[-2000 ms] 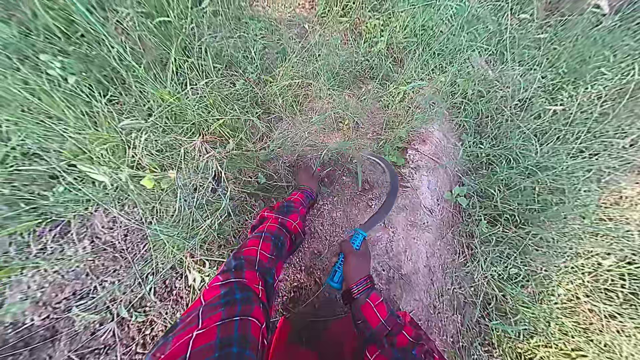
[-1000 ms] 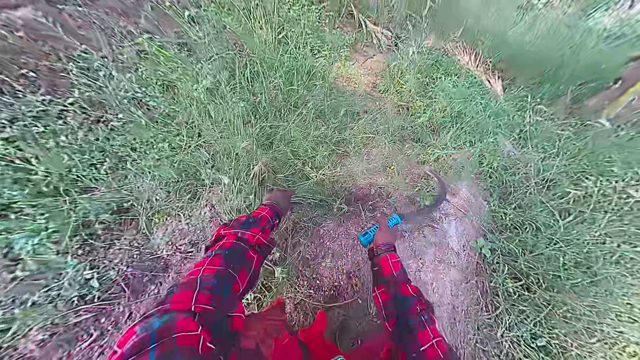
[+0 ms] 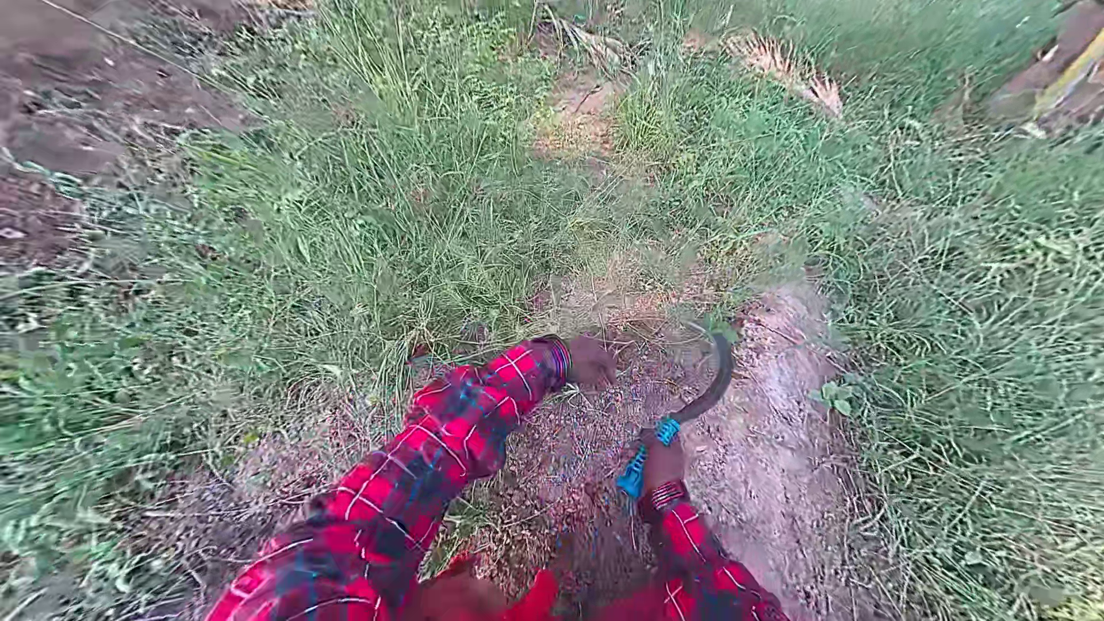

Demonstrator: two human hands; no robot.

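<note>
My right hand (image 3: 662,461) is closed around the blue handle of a sickle (image 3: 714,386). The dark curved blade rises from the handle, and its tip bends left over bare soil and short grass. My left hand (image 3: 593,362) is stretched out low over the ground, left of the blade and apart from it, at the edge of the green grass (image 3: 466,259). Its fingers are blurred, so whether they hold any stems cannot be told. Both arms wear red plaid sleeves, with bangles at the wrists.
A strip of bare pale soil (image 3: 776,448) runs beside the sickle, with thick grass (image 3: 975,388) to its right. Dry stalks (image 3: 789,69) lie at the upper right, and a brown and yellow object (image 3: 1065,82) stands in the corner. Dark soil (image 3: 112,112) shows at the upper left.
My left hand has moved right, away from the taller grass and closer to the sickle. The sickle blade, which pointed to the right one second ago, now curves upward with its tip to the left.
</note>
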